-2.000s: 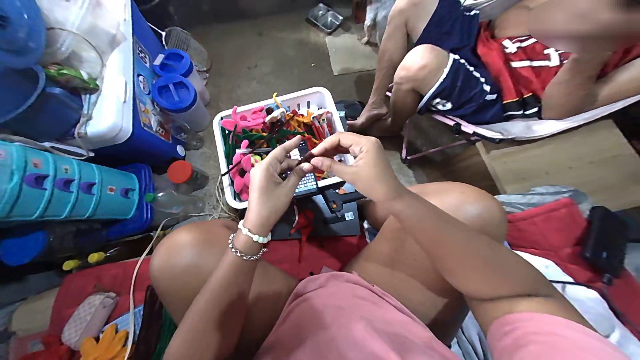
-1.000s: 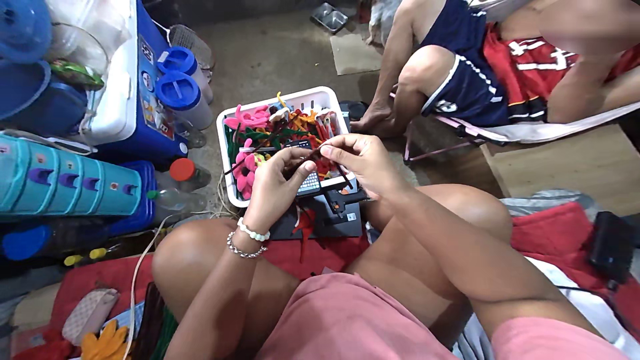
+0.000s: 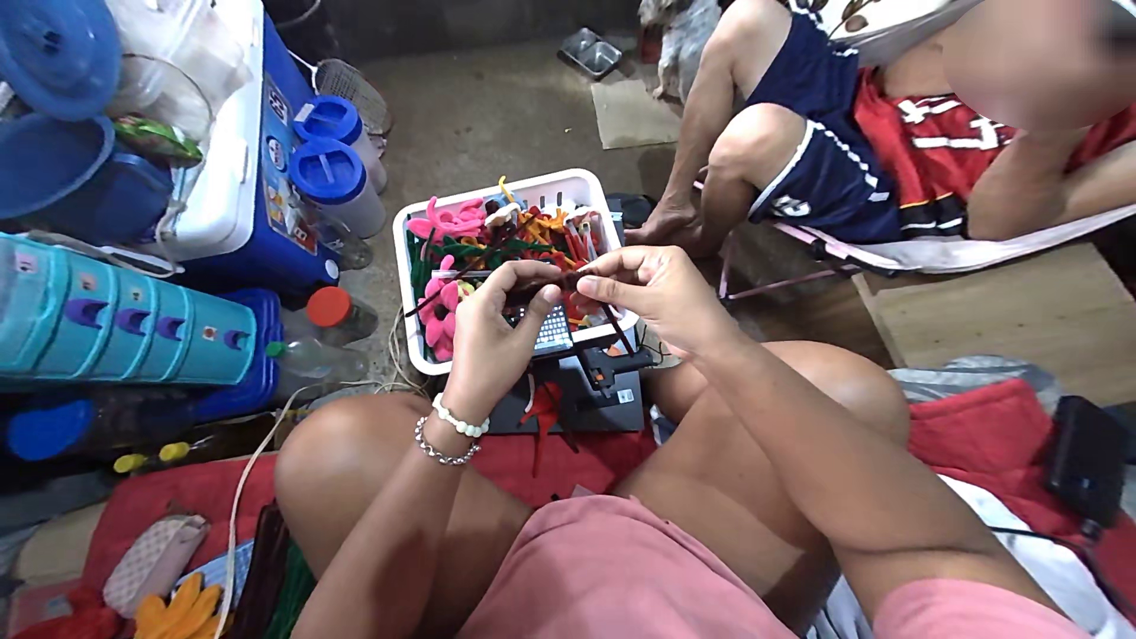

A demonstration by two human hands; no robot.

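Observation:
Dark brown pipe cleaners [image 3: 615, 327] run between my two hands above a white plastic basket [image 3: 417, 342]. My left hand [image 3: 512, 315] pinches them between thumb and fingers, with one thin end sticking out to the left. Close beside it, my right hand [image 3: 652, 288] grips the same dark strands at fingertip and thumb, and one end hangs down below it. Pink fuzzy flowers [image 3: 441, 311] and bundles of green, red and orange pipe cleaners lie in the basket. A black glue gun [image 3: 612, 364] rests just below the basket, near a red fuzzy piece [image 3: 544, 404].
Blue-lidded jugs [image 3: 328, 170], a red-capped bottle [image 3: 341, 312], a blue cooler [image 3: 288, 213] and teal drawers [image 3: 133, 311] stand at the left. Another person [image 3: 763, 160] sits at the upper right. A pale cord [image 3: 257, 461] crosses the red mat [image 3: 195, 484]; an orange fuzzy piece [image 3: 182, 608] lies lower left.
Dark pipe cleaner ends now stick out to the left of my left hand and hang below my right hand. Both hands stay close together over the basket.

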